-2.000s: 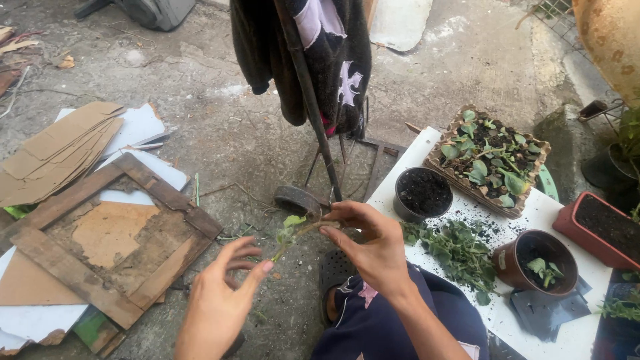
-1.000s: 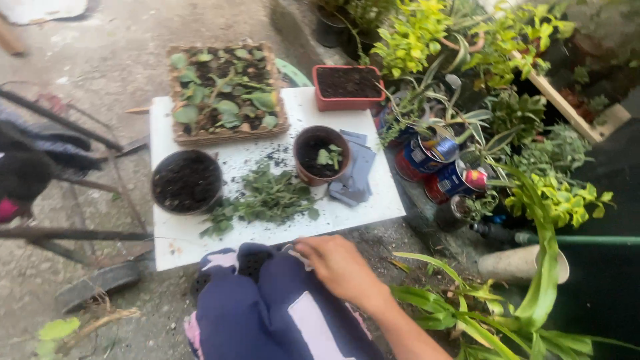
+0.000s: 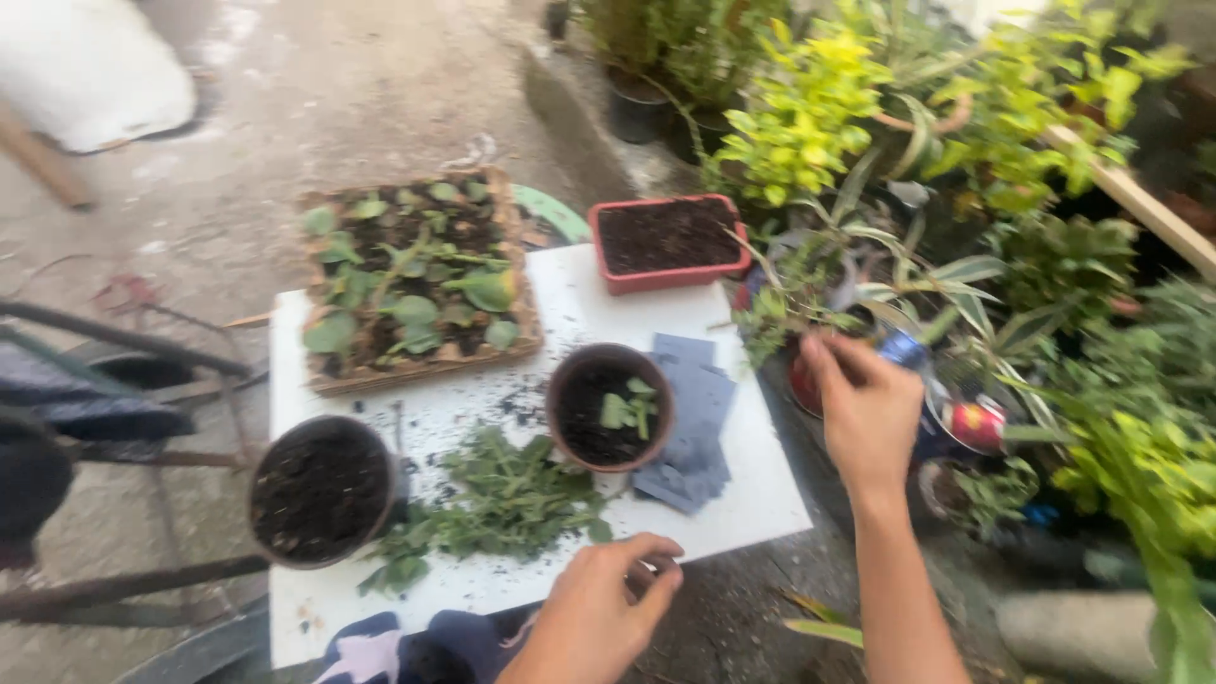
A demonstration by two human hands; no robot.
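My right hand [image 3: 869,408] is raised over the tin cans at the board's right side, its fingertips against a small green plant [image 3: 779,309]; whether it grips a stem I cannot tell. My left hand [image 3: 608,594], fingers curled and apart with nothing seen in them, hovers near the front edge of the white board [image 3: 750,475]. Beyond it lie a heap of cut green sprigs [image 3: 503,499] and a brown pot of soil with a small leafy cutting [image 3: 632,413]. Grey-blue flat pieces [image 3: 698,427] lie beside that pot. A second pot [image 3: 323,494] holds dark soil.
A cardboard egg tray [image 3: 427,356] of soil and leafy cuttings sits at the board's back left. A red rectangular planter [image 3: 670,271] with soil stands at the back right. Potted plants [image 3: 803,114] crowd the right side. A dark metal frame [image 3: 123,332] stands at left.
The view has swung far to the right. The sprig between my hands two seconds ago is out of them. My right hand has moved from above my lap to the plants on the right.
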